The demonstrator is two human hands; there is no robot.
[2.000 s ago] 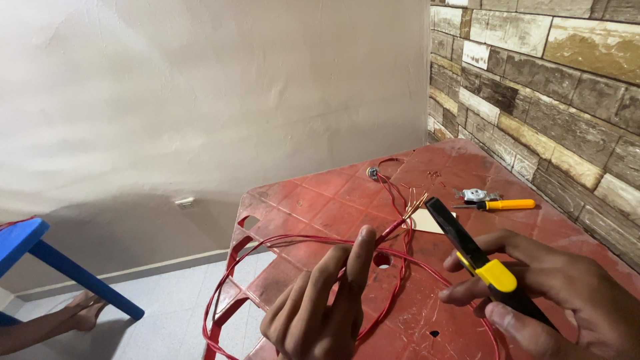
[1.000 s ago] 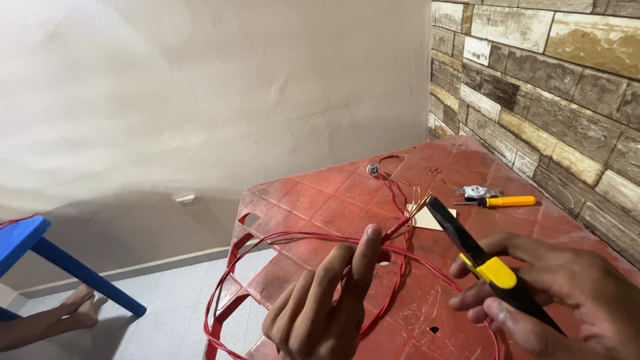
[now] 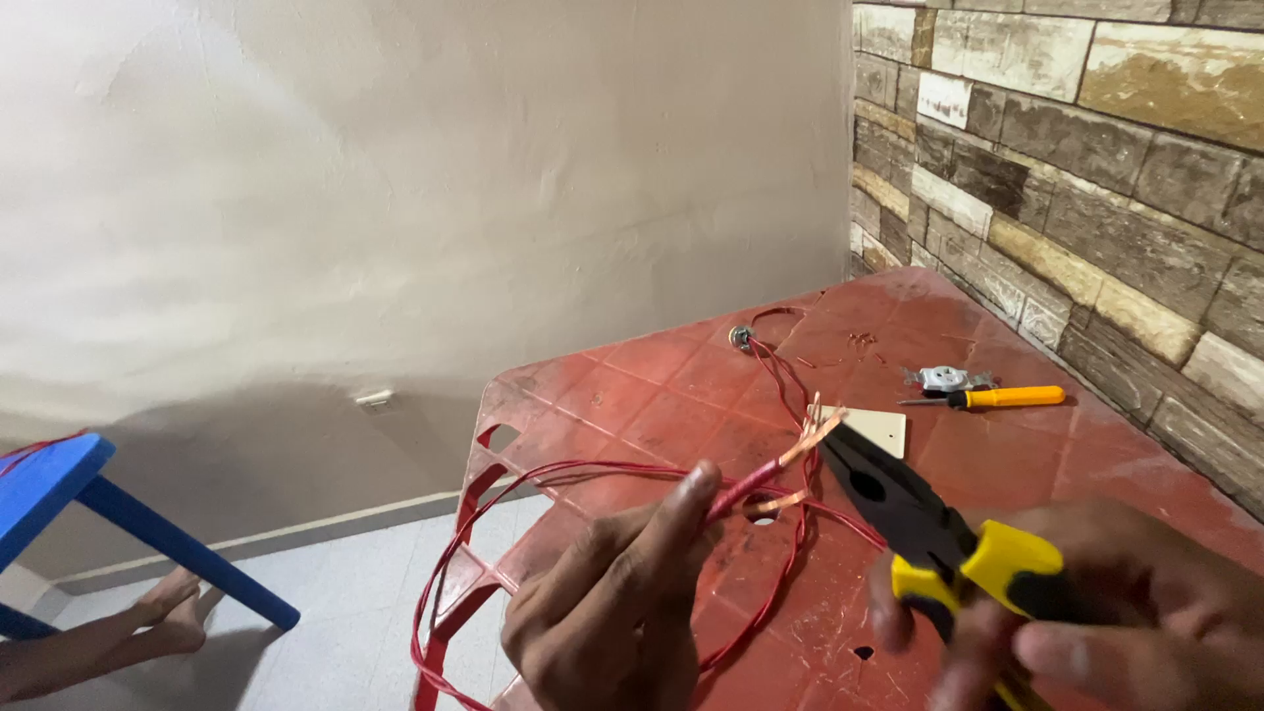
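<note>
My left hand (image 3: 617, 592) pinches a red insulated wire (image 3: 746, 492) near its stripped end. Bare copper strands (image 3: 815, 433) fan out there, and a second bare copper end lies just below them. My right hand (image 3: 1096, 612) holds long-nose pliers (image 3: 904, 499) with black and yellow handles. The plier tips touch or nearly touch the copper strands; whether they grip any, I cannot tell. The rest of the red wire loops over the red plastic table (image 3: 652, 395) and past its left edge.
On the table lie a small round fitting (image 3: 742, 339) wired in red, a cream plate (image 3: 874, 432), a metal-framed socket (image 3: 945, 379), a yellow-handled screwdriver (image 3: 1017, 396) and copper scraps (image 3: 861, 342). A blue stool (image 3: 188, 543) and a person's bare feet (image 3: 173, 612) are at left.
The pliers have turned in my right hand, so both handles and the flat of the jaws now show. A second copper end has come into sight below the fanned strands.
</note>
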